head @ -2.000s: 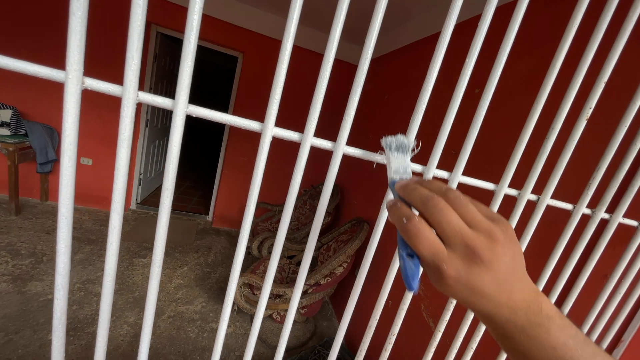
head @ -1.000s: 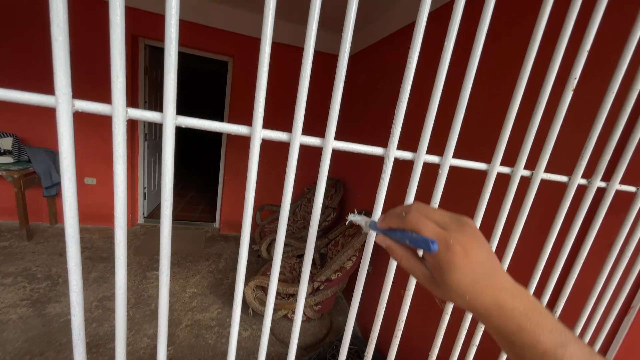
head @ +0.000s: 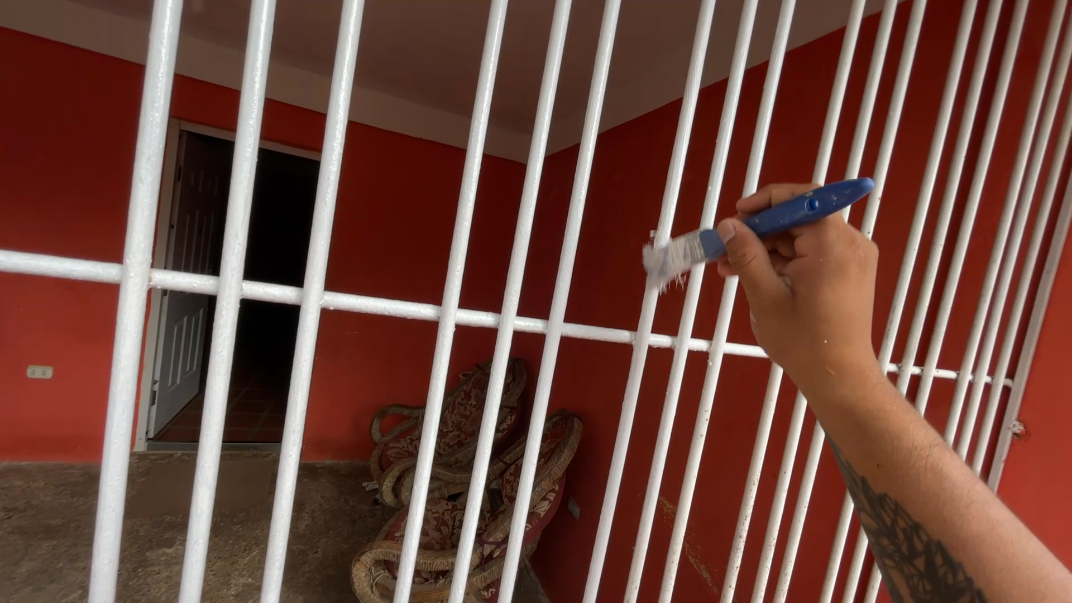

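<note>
My right hand (head: 808,289) grips a paintbrush (head: 787,216) by its blue handle, right of centre in the head view. The handle's end points up and to the right. White paint coats the bristles, which lie against a white vertical metal bar (head: 680,159) a little above the horizontal crossbar (head: 595,334). Bars to the left look glossy white; some on the right show small dark specks. My left hand is not in view.
Behind the bars, woven-edged chairs with patterned red fabric (head: 444,536) stand in the corner by the red wall (head: 394,218). A white panelled door (head: 180,352) stands ajar at the left. A wall outlet (head: 39,372) is beside it.
My right hand has moved up along the bars with the paintbrush, from below the crossbar to above it. The brush handle now tilts up to the right. The view has tilted upward.
</note>
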